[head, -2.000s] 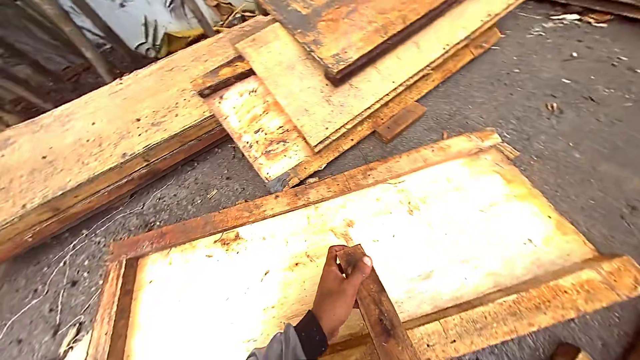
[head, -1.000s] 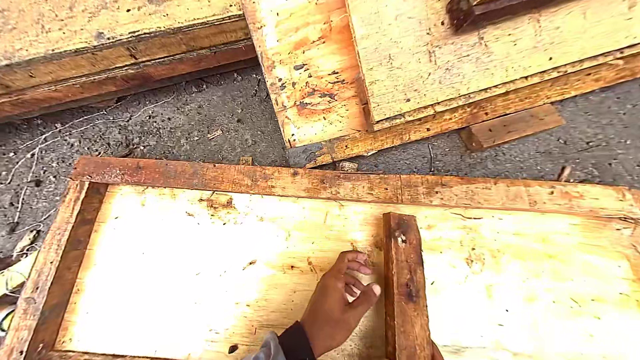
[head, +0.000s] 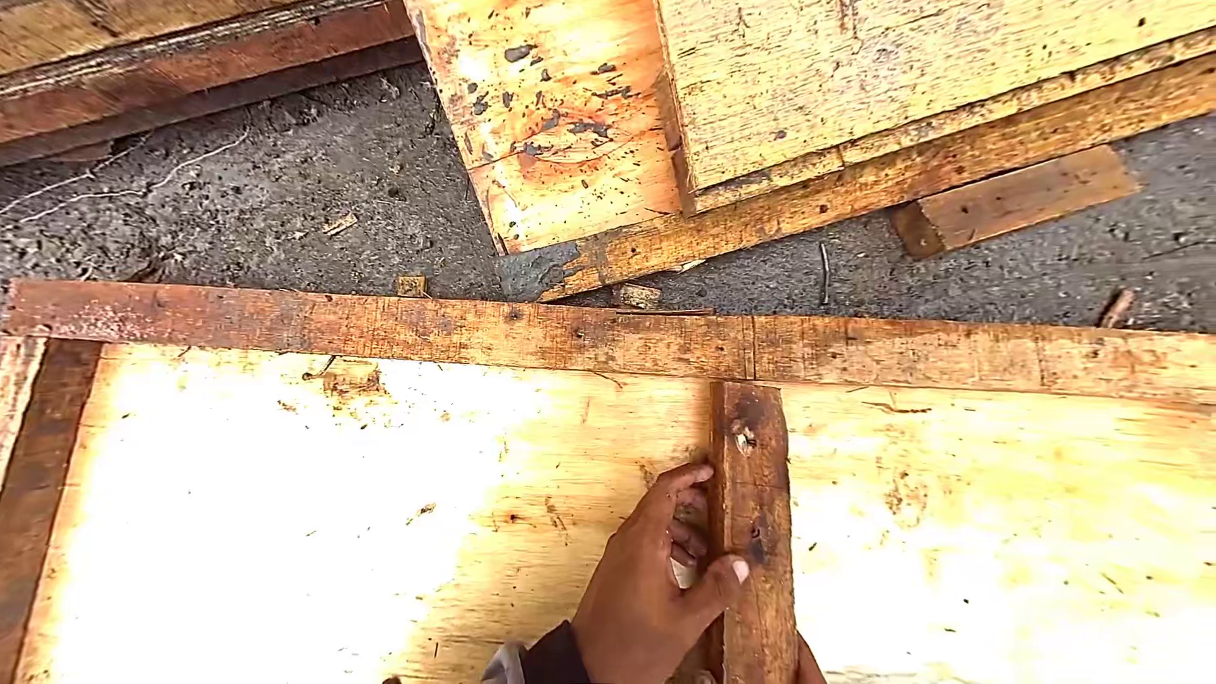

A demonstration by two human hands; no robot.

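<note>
A short wooden batten (head: pixel 757 494) lies across the plywood panel (head: pixel 532 532), its far end up against the wooden frame rail (head: pixel 532 332) along the panel's far side. My left hand (head: pixel 655 579) is at the batten's left side, thumb on its top face and fingertips near its left edge. Of my right hand (head: pixel 809 662) only a small part shows at the bottom, touching the batten's right side; its grip is hidden. A side rail (head: pixel 47 475) of the frame runs down at the left.
Beyond the frame, stacked plywood panels (head: pixel 931 85) reach in from the upper right, with a loose wood block (head: pixel 1026 199) beside them on the rough ground (head: pixel 332 209). Another stack of boards (head: pixel 190 66) lies at the upper left. Small wood scraps (head: pixel 411 286) lie near the far rail.
The batten was angled in my left hand two seconds ago; now it lies nearly square to the far rail. My left hand was beside it a second ago and now touches it. The view has moved closer.
</note>
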